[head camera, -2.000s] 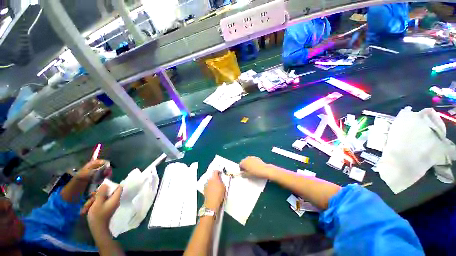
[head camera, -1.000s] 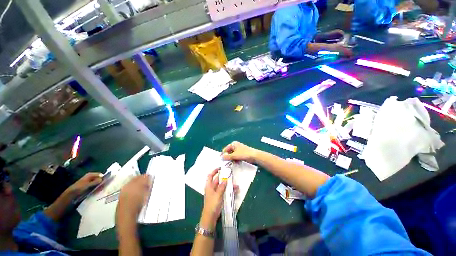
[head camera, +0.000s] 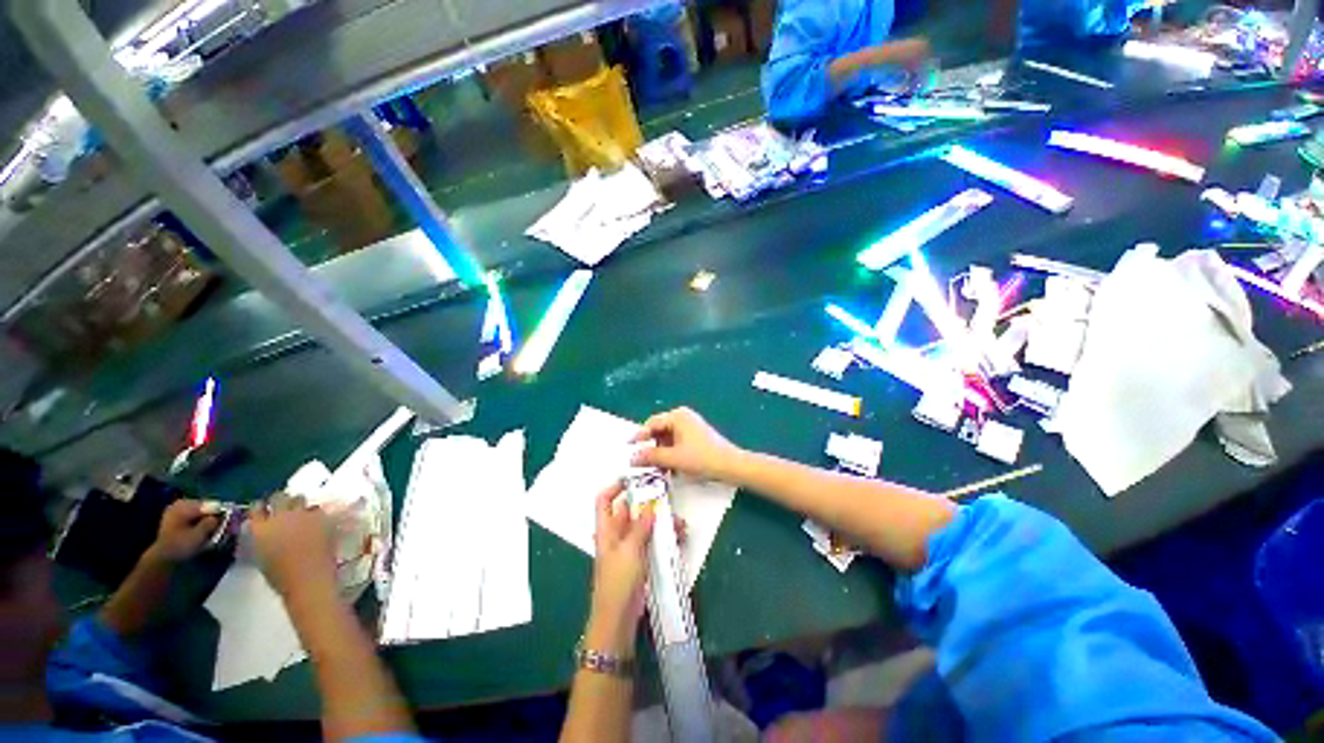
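My left hand (head camera: 626,540), with a metal watch at the wrist, holds a long white-grey strip (head camera: 672,617) near its upper end. The strip runs down past the table's front edge, and a small orange spot shows by my fingers. My right hand (head camera: 680,444) has its fingertips at the strip's top end; whether they pinch a small part cannot be told. Both hands are over a white sheet (head camera: 572,479) on the green bench. A stack of white strips (head camera: 462,540) lies to the left of the sheet.
A glowing pile of modules (head camera: 951,356) and a crumpled white cloth (head camera: 1154,370) lie right. A thin stick (head camera: 993,481) lies near my right forearm. A person's hands (head camera: 291,544) work at left. A slanted metal post (head camera: 276,247) stands at left. A lit strip (head camera: 553,322) lies ahead.
The long strip has come up into view in my left hand, its face now showing. My right hand stays at its top end. The neighbour's hands at left have moved. The camera view has shifted.
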